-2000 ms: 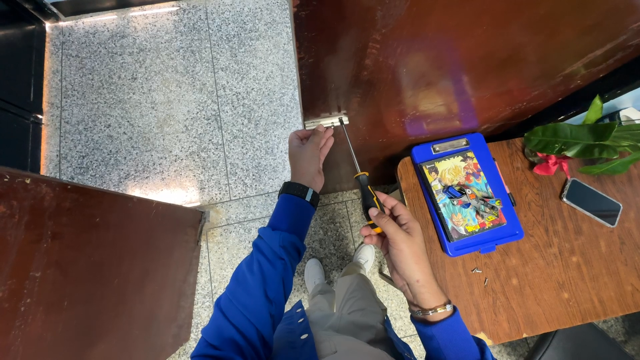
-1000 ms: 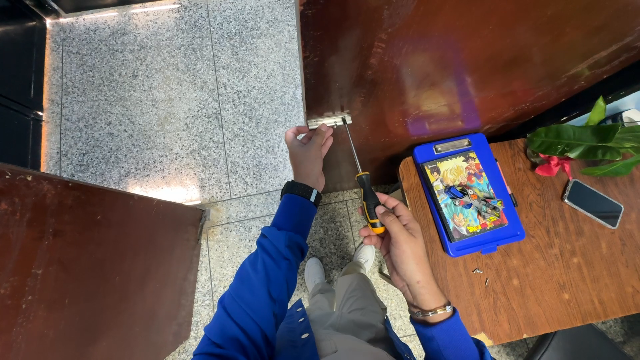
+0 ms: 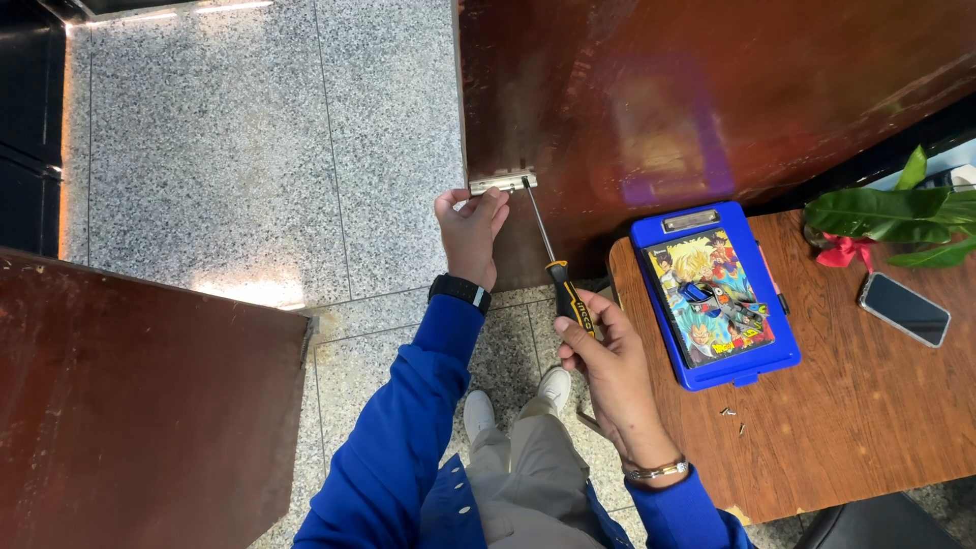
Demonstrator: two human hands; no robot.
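A metal slide bolt or similar door fitting (image 3: 503,182) lies against the reddish-brown wooden door panel (image 3: 610,99), near its left edge. The fingers of my left hand (image 3: 471,232) hold the lower side of this fitting. My right hand (image 3: 610,354) grips the black and yellow handle of a screwdriver (image 3: 572,297) from below. The screwdriver's tip meets the right end of the fitting; the screw head there is too small to make out.
At right, a wooden table (image 3: 854,427) bears a blue clipboard case (image 3: 781,358) with an illustrated book (image 3: 709,297), small screws (image 3: 728,412), a phone (image 3: 905,309) and a leafy plant (image 3: 877,213). Another brown panel (image 3: 145,412) stands at lower left. A dark seat (image 3: 877,526) shows at bottom right.
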